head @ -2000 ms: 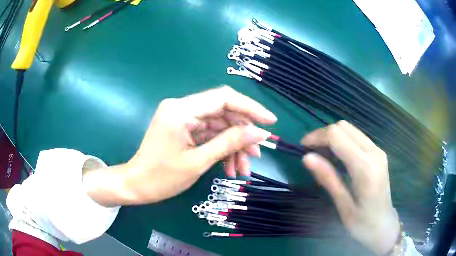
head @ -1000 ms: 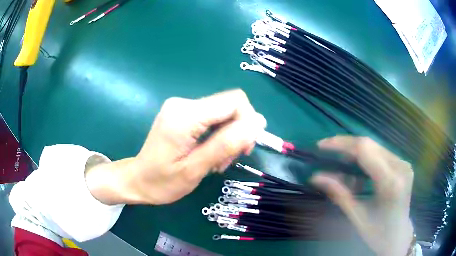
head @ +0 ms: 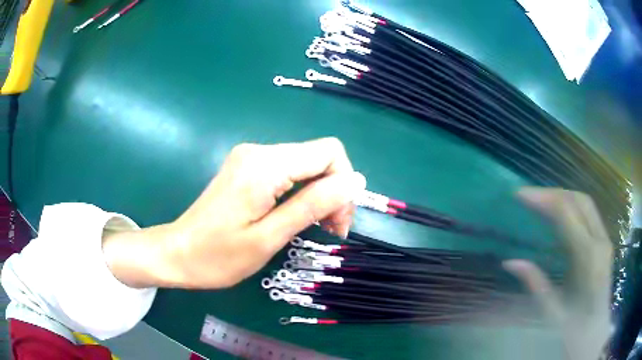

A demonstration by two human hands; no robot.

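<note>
My left hand [head: 239, 211] pinches the ends of two black cable leads [head: 440, 219] between thumb and fingertips. White marker sleeves [head: 373, 201] and red tubing [head: 397, 207] show just right of the fingertips; the ring terminals are hidden in the fingers. My right hand [head: 570, 260] is blurred at the right, fingers apart, near the dark leads; whether it touches them is not clear. An upper bundle of black leads [head: 450, 91] and a lower bundle [head: 415, 285] lie flat, their ring ends to the left.
A yellow heat gun handle [head: 27, 49] with its cord is at the upper left, beside two spare leads [head: 116, 15]. A steel ruler [head: 246, 341] lies at the near edge. A white sheet [head: 570, 35] is at the upper right. The green bench top [head: 176, 91] is glossy.
My right hand has moved right along the leads. My left hand keeps its pinch, and two sleeves now show side by side. Another ring end now sticks out left of the upper bundle.
</note>
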